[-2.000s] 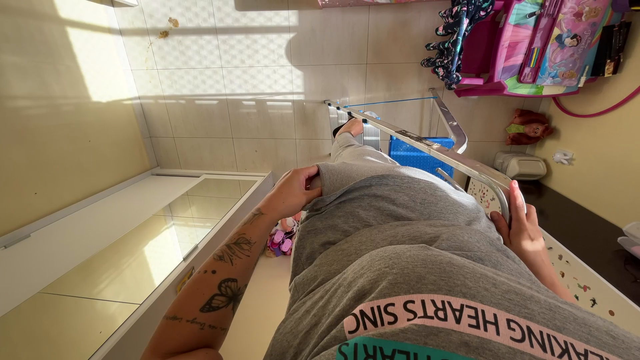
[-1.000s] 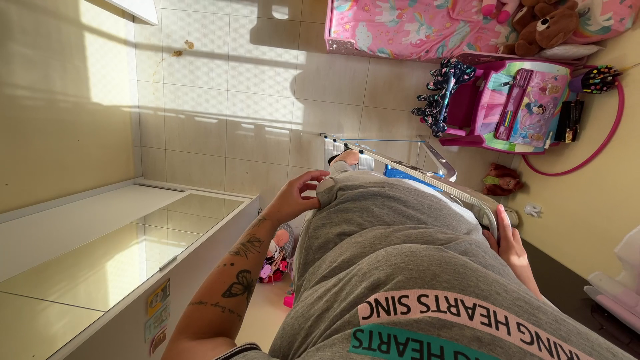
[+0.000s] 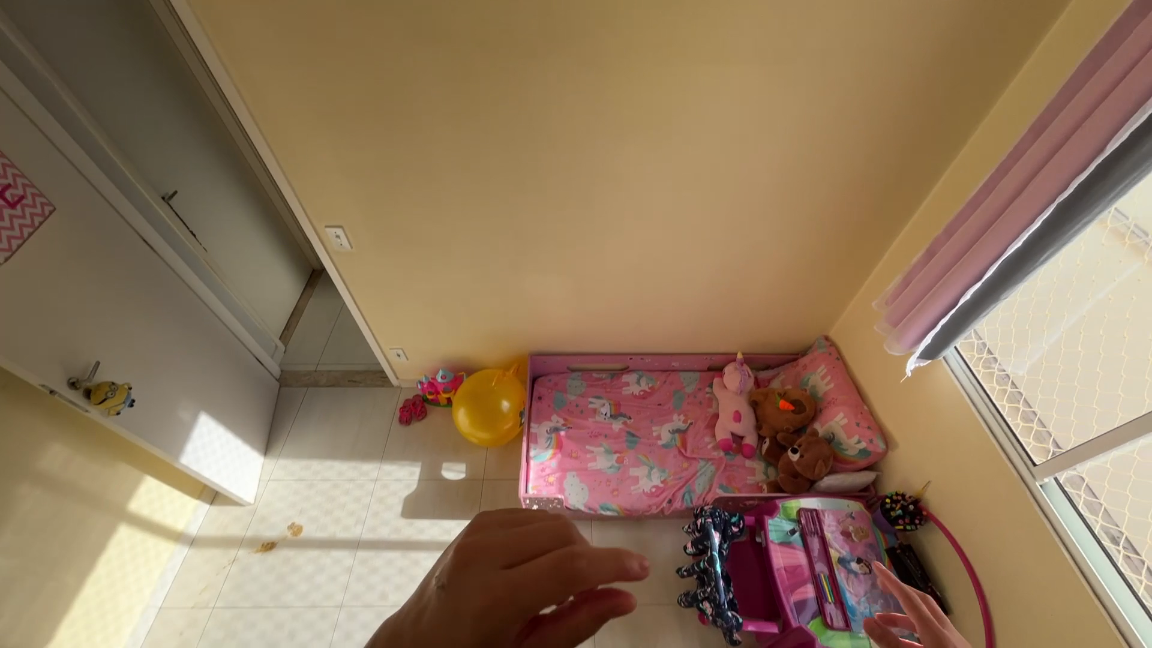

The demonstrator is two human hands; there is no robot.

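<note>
My left hand [image 3: 526, 580] is raised at the bottom middle, its thumb and forefinger apart with nothing between them. Behind it, farther off, are the tiled floor and the near edge of a small bed [image 3: 621, 441] with pink unicorn bedding. My right hand [image 3: 913, 612] shows only in part at the lower right edge, fingers spread, holding nothing visible. It overlaps the view of a pink and purple child's desk [image 3: 792, 558] with a pencil tray on top. My body and the ladder are out of view.
A yellow ball [image 3: 489, 407] and pink child's shoes [image 3: 412, 410] are beside the bed. Plush toys [image 3: 783, 414] lie near its pillow. A white door [image 3: 135, 297] stands open at left; a curtained window [image 3: 1071, 360] with netting is at right. A pink hoop [image 3: 976, 567] leans by the desk.
The view has swung up to the wall, bed and window. My left hand has left the grey clothing at my waist, and my right hand has left the metal ladder; both are now raised.
</note>
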